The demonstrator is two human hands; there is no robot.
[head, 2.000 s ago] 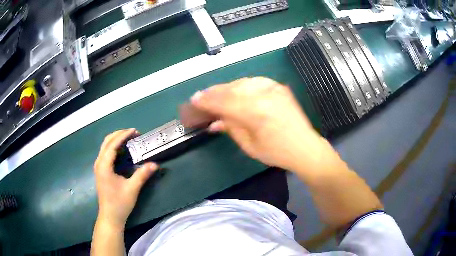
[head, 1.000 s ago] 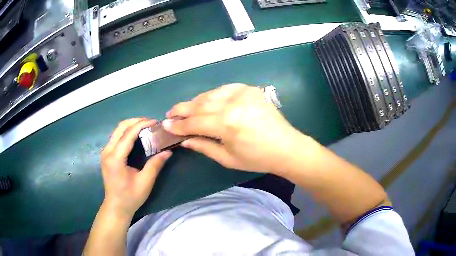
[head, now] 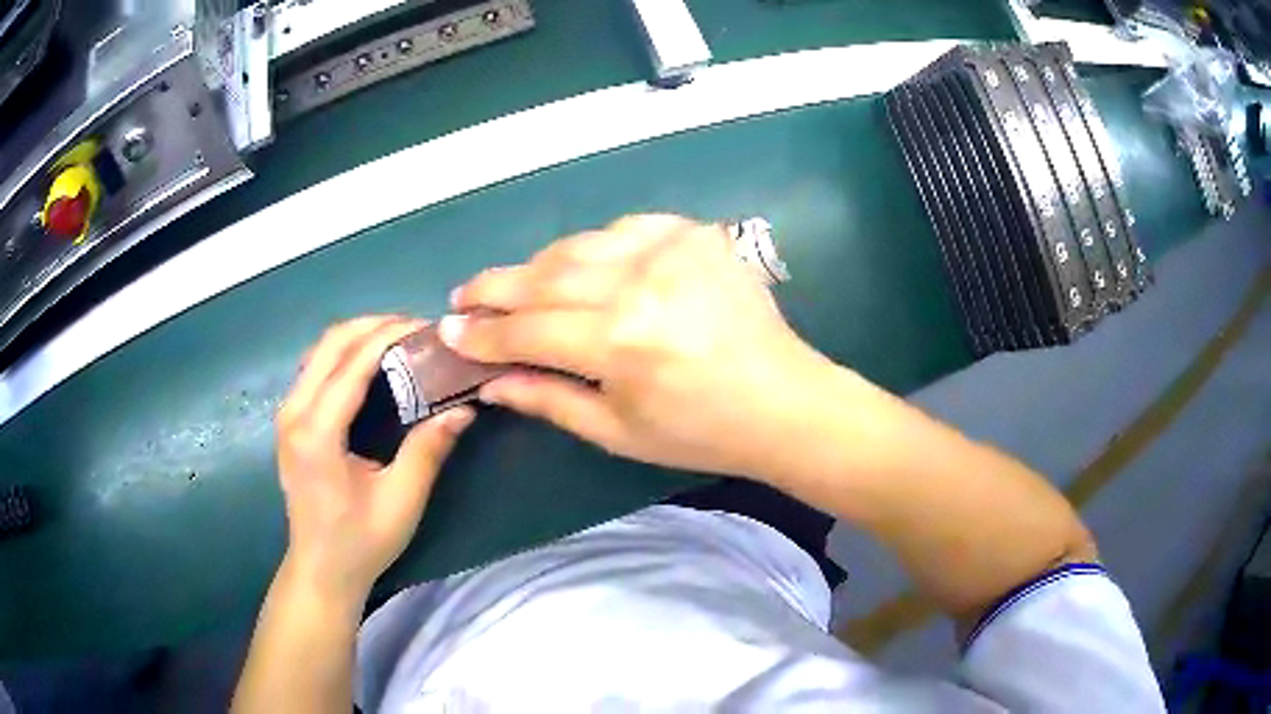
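Observation:
A fixture bar (head: 400, 389) lies on the green bench in front of me. Its left end shows between my hands and its right end shows beyond my right hand; the middle is hidden. My left hand (head: 349, 446) grips the bar's left end, fingers on the far side and thumb on the near side. My right hand (head: 627, 342) holds a reddish-brown block (head: 449, 366) flat on top of the bar near its left end. The small parts under the block and hand are hidden.
A stack of fixture bars (head: 1025, 195) stands at the right bench edge. A long white rail (head: 460, 165) crosses behind my hands. Another bar (head: 404, 56) lies beyond it. A red emergency stop button (head: 67, 212) is at the left. A clear plastic bag (head: 1192, 91) lies far right.
The block and my right hand have moved left along the bar, from its middle to its left end. The view has shifted a little. My left hand stays around the bar's left end.

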